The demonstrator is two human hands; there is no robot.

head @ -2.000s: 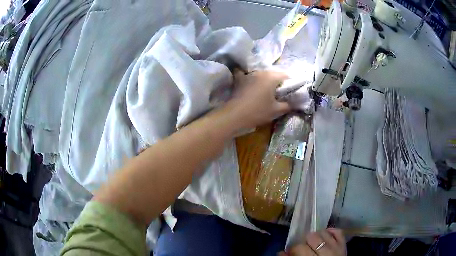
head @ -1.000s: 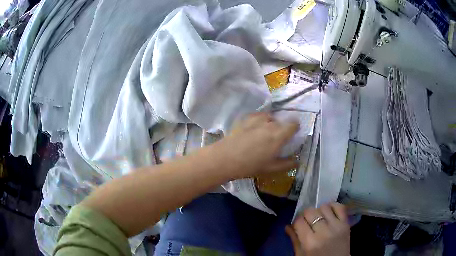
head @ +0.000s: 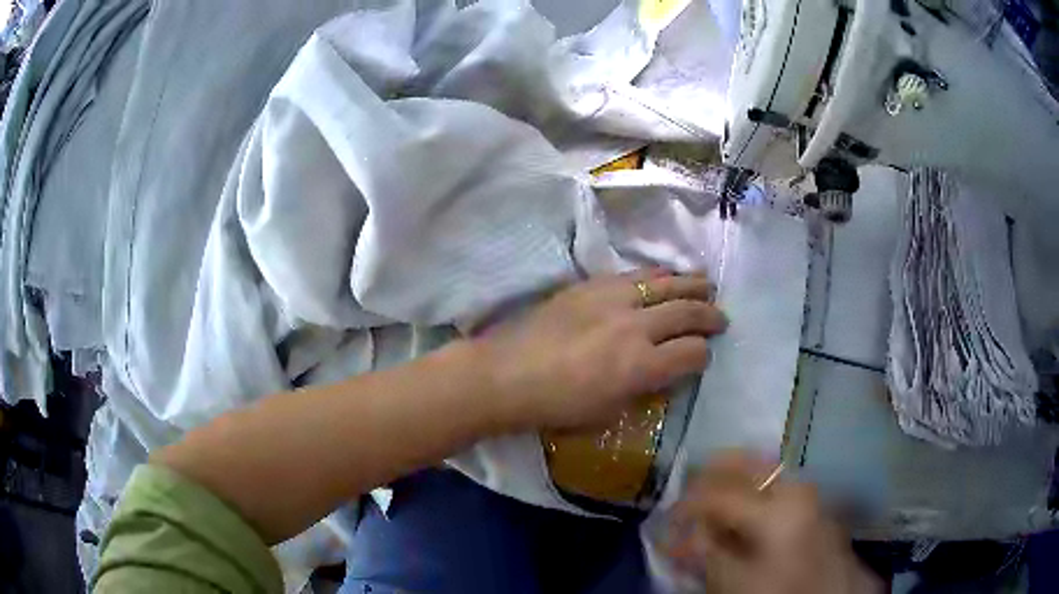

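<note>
A pale grey garment piece (head: 453,209) lies bunched left of the needle, one edge running under the presser foot (head: 736,186). A straight pale band (head: 755,337) runs from the foot towards me. My left hand (head: 616,342) lies palm down, fingertips on the cloth at the band's left edge below the foot. My right hand (head: 761,528) is blurred at the band's near end; its fingers are bent around the cloth there, and its lower part is cut off by the frame.
The white machine head (head: 801,81) stands at upper right. A stack of folded bands (head: 958,313) lies right of the foot. Long grey garment folds (head: 70,197) hang at far left. An amber patch (head: 610,458) shows on the table front. A yellow tag (head: 660,12) is at the top.
My left hand has come down from near the needle and now lies flat by the band. My right hand stays at the band's near end. The band's loose layers now look closed together.
</note>
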